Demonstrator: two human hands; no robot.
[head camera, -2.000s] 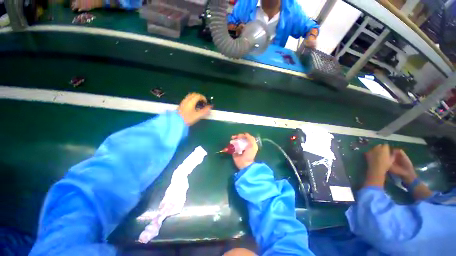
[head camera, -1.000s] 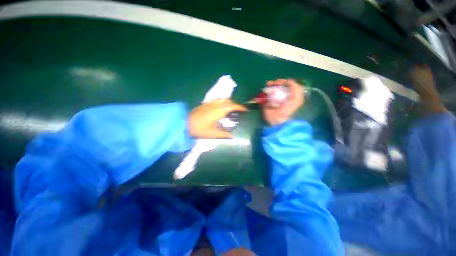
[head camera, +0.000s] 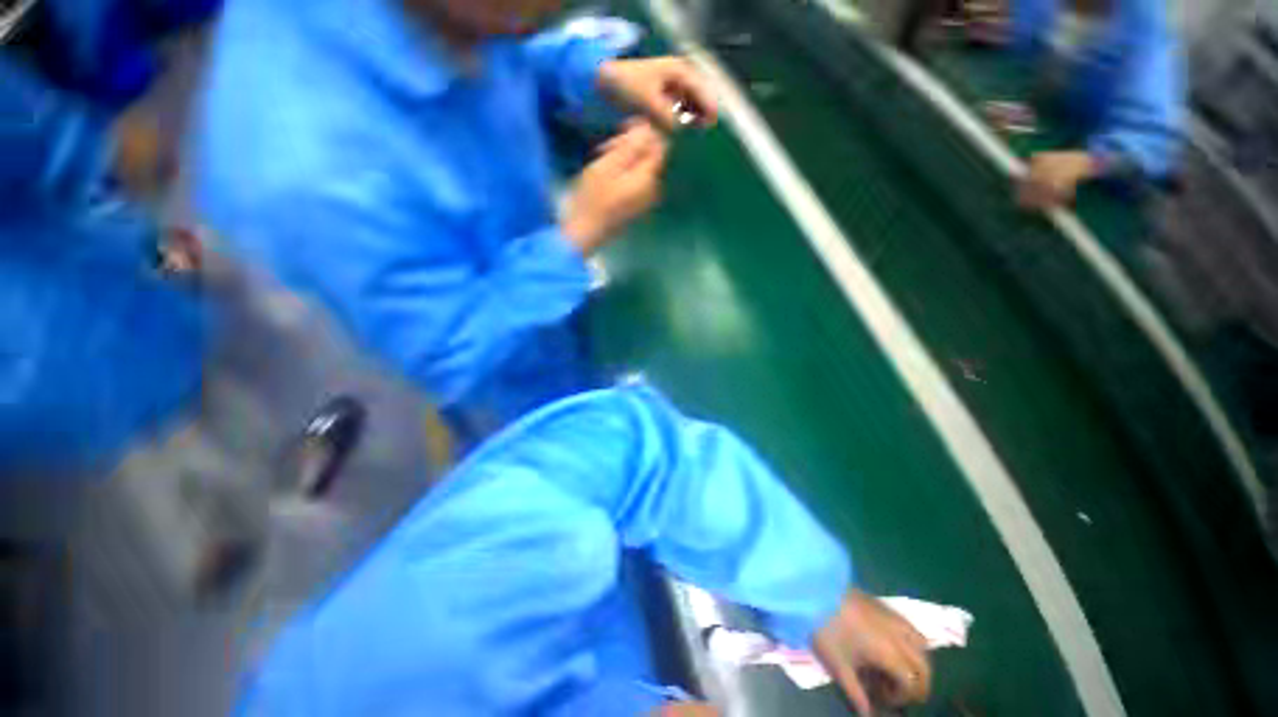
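Observation:
My left hand (head camera: 876, 651) is low in the view, right of centre, at the end of a blue sleeve. Its fingers are curled around a small dark unit (head camera: 883, 688), which is blurred and partly hidden by them. A crumpled white wiping strip with pink stains (head camera: 936, 619) lies on the green bench, behind and to both sides of the hand. My right hand is out of the picture, and the syringe is not in view.
A person in a blue smock sits at upper left, holding a small shiny part (head camera: 684, 112). A white strip (head camera: 911, 357) edges the green conveyor surface (head camera: 1037, 420). Across it, another person's hand (head camera: 1054, 179) rests near the far edge. Grey floor with a dark shoe (head camera: 331, 437) shows left.
The view has swung to the left, bringing in the neighbouring person and the floor. My right hand, the syringe and the black controller have left the picture. My left hand now appears lower right.

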